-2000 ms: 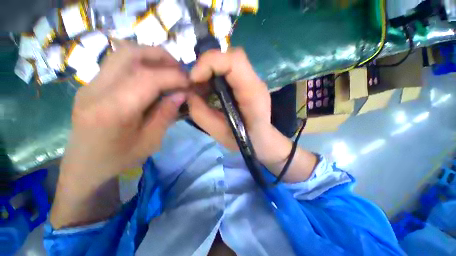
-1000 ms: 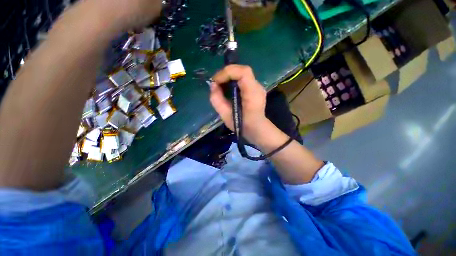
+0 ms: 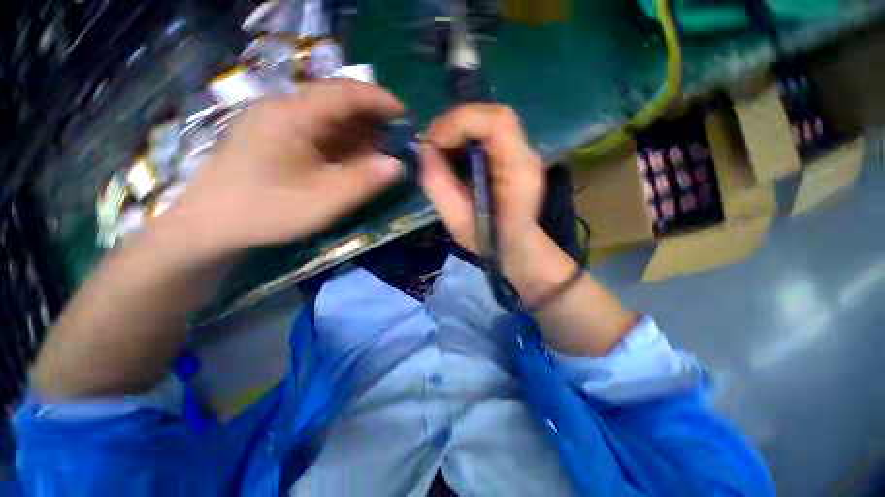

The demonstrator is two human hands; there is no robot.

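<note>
My right hand (image 3: 490,175) is closed around the black handle of a soldering iron (image 3: 480,189), its silver shaft pointing up and away over the bench. My left hand (image 3: 281,160) is blurred, just left of my right fingertips. A small dark part (image 3: 399,142) shows between its thumb and fingers, too blurred to name surely. White-silver pouch cells with amber edges (image 3: 238,87) lie heaped on the green mat (image 3: 573,82), partly hidden behind my left hand.
A black tray area (image 3: 58,126) is blurred at the left. A yellow-green cable (image 3: 670,73) hangs over the bench edge at the right. Open cartons (image 3: 704,248) with pinkish items stand on the floor. A brown object (image 3: 534,10) is cut off at the top.
My left hand has come back from the top left to beside my right fingertips, now with a small dark part. My right hand still holds the iron. The view has shifted and blurred.
</note>
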